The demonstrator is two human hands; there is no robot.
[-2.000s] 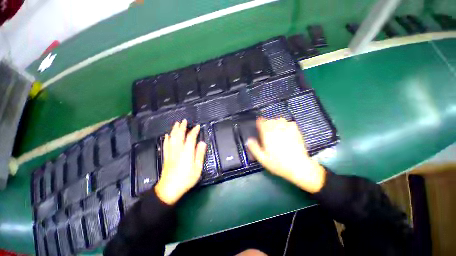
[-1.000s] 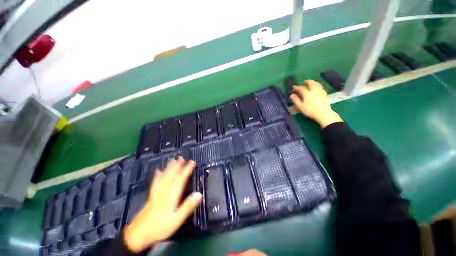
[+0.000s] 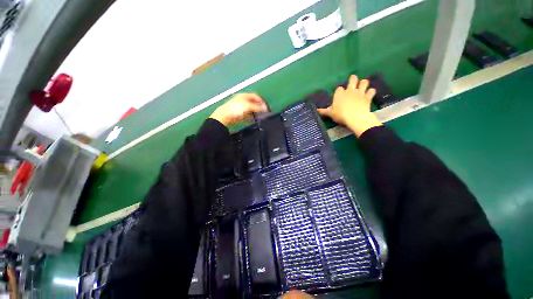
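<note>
A black blister tray (image 3: 352, 233) lies on the bench, partly hidden by my left arm. Black phone-shaped units (image 3: 260, 248) fill pockets at its near left, and more sit in the far row. Ribbed pockets at its right are empty. My left hand (image 3: 241, 108) is over the tray's far edge, fingers curled and blurred; whether it holds anything is hidden. My right hand (image 3: 349, 108) is at the belt beyond the tray's right corner, fingers spread. Its thumb is by a blurred dark unit (image 3: 319, 99); another unit (image 3: 381, 90) lies right of its fingers.
A pale upright (image 3: 447, 52) stands right of my right hand on the pale rail (image 3: 403, 108). More black units (image 3: 479, 52) lie behind it on the green belt. A label roll (image 3: 306, 25) is on the far ledge. Other trays (image 3: 105, 248) and a grey metal box (image 3: 61, 193) are at left.
My left hand has moved from the near row to the tray's far edge. My right hand stays by the belt units. The view has shifted and turned.
</note>
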